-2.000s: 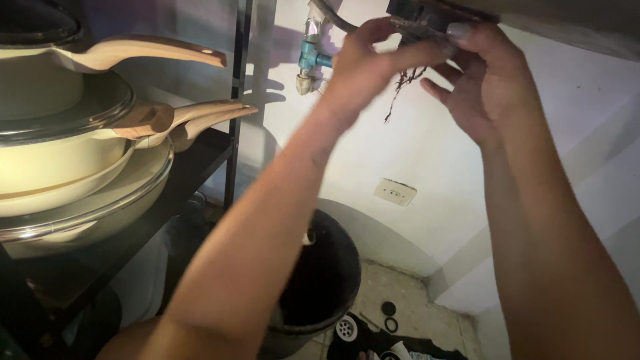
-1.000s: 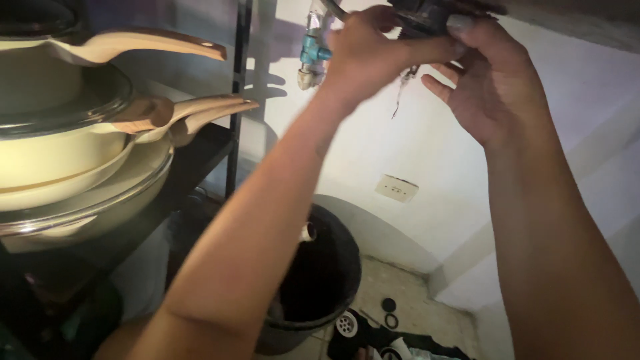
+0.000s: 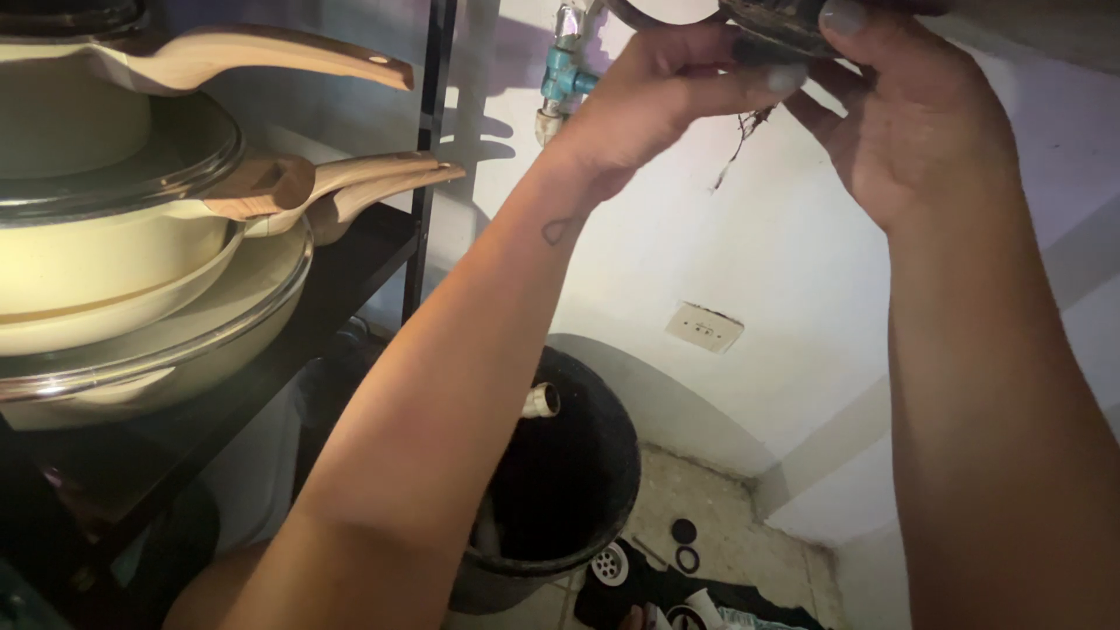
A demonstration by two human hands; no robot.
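Note:
Both my hands are raised to a dark, dirty round fitting point(image 3: 774, 24) under the underside of a basin or counter at the top. My left hand point(image 3: 669, 92) grips its lower left side, thumb and fingers against it. On its right side, my right hand point(image 3: 901, 114) holds it with the thumb high on the edge and the other fingers below. Dark, stringy debris point(image 3: 744, 140) hangs beneath it. The top of the fitting is cut off by the frame. Left of my hands, a teal valve point(image 3: 560, 77) is fixed on a wall pipe.
Cream pots and pans point(image 3: 105, 262) with wood-look handles stack on a black rack point(image 3: 350, 271) at left. Below are a black bucket point(image 3: 626, 472) with a white pipe end point(image 3: 542, 400) in it, a wall outlet point(image 3: 705, 327), a white strainer point(image 3: 610, 564) and black rubber rings point(image 3: 688, 558) on the floor.
Both hands stay at the fitting, with small shifts of the fingers. The left hand's fingers were higher and more bent two seconds ago.

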